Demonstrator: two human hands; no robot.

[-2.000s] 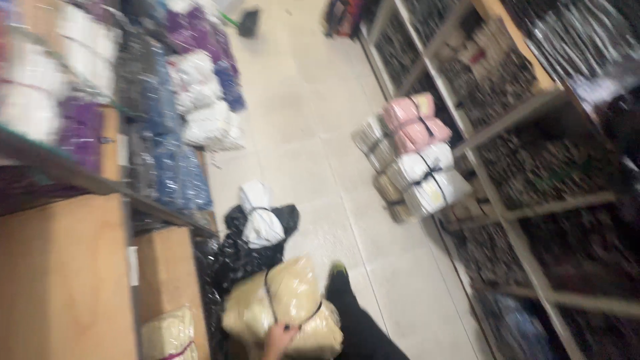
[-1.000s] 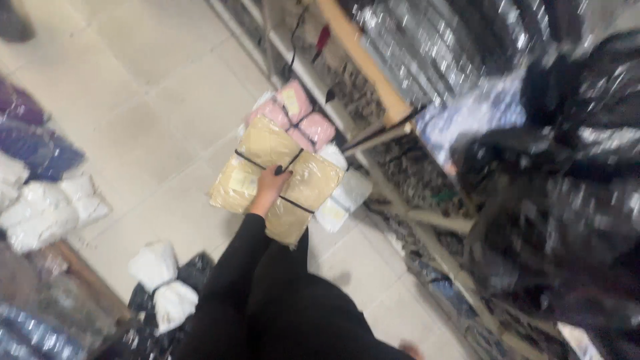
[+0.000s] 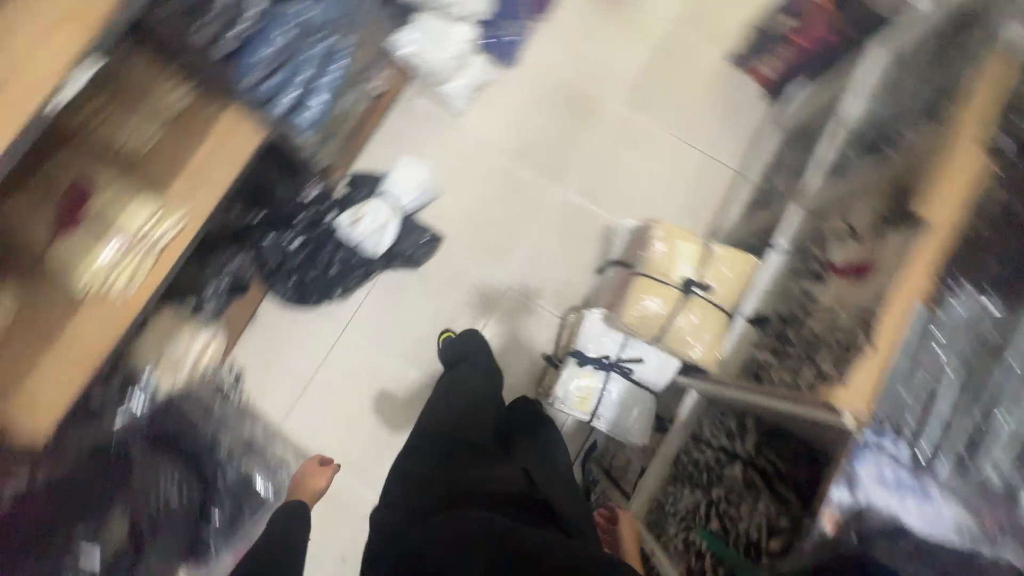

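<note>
My left hand point(image 3: 314, 480) is at the lower left over the floor tiles, its fingers curled with nothing seen in them. Low on the right, beside my black-clothed leg, is my right hand point(image 3: 618, 532); it is blurred and partly hidden, and no held thing shows. A beige plastic-wrapped bundle point(image 3: 688, 296) tied crosswise with black cord lies on the stack by the right shelf. Next to it is a white wrapped bundle point(image 3: 616, 376) tied with a dark cord bow. Both are above and away from my right hand.
A black plastic bag point(image 3: 320, 256) with a white bundle point(image 3: 372, 224) lies on the floor at left. Wooden shelving point(image 3: 208, 184) with wrapped goods stands on the left, metal-framed shelving point(image 3: 768, 272) on the right. White packs point(image 3: 440, 48) lie farther up the aisle.
The beige bundle, held in a hand one second ago, now lies on the stack by the right shelf, where pink bundles showed before. The hand has let go. The view has turned a lot.
</note>
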